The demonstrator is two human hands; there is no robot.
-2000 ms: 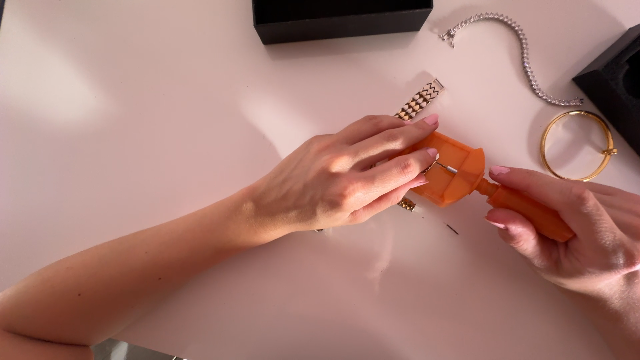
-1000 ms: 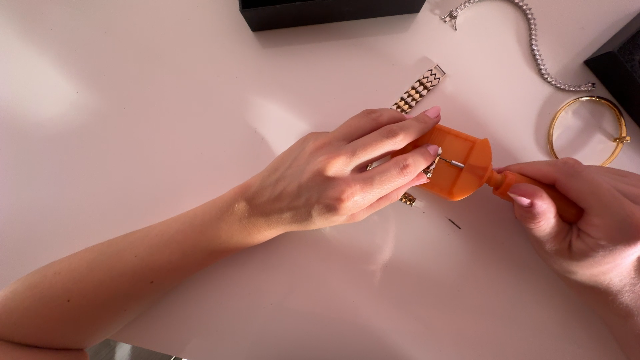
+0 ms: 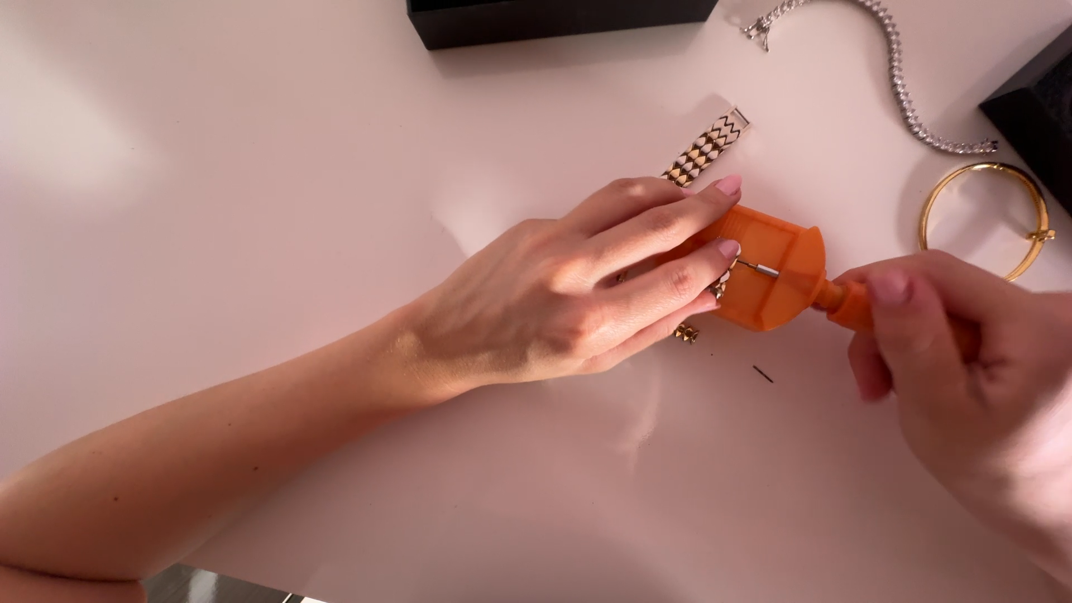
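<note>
An orange plastic watch-link remover [image 3: 775, 276] lies on the white table, its thin metal pin pointing left at a metal link piece under my left fingertips. My left hand [image 3: 578, 293] presses down over the tool's left part and the link bracelet, holding them. From beneath my fingers a two-tone metal link bracelet [image 3: 705, 151] sticks out at the top, and a short gold-coloured link end [image 3: 686, 333] shows below. My right hand [image 3: 946, 343] grips the tool's orange screw handle at the right. A thin dark pin [image 3: 763, 373] lies loose below the tool.
A black box [image 3: 561, 25] stands at the top, another black box [image 3: 1038, 117] at the right edge. Between them a silver-coloured stone-set bracelet [image 3: 898, 75] lies curved, with a gold-coloured bangle [image 3: 924, 209] below it. The white table's [image 3: 251, 565] edge shows at bottom left.
My right hand has changed its hold on the orange handle, the thumb and fingers now bent differently around it. My left hand stays over the bracelet and tool.
</note>
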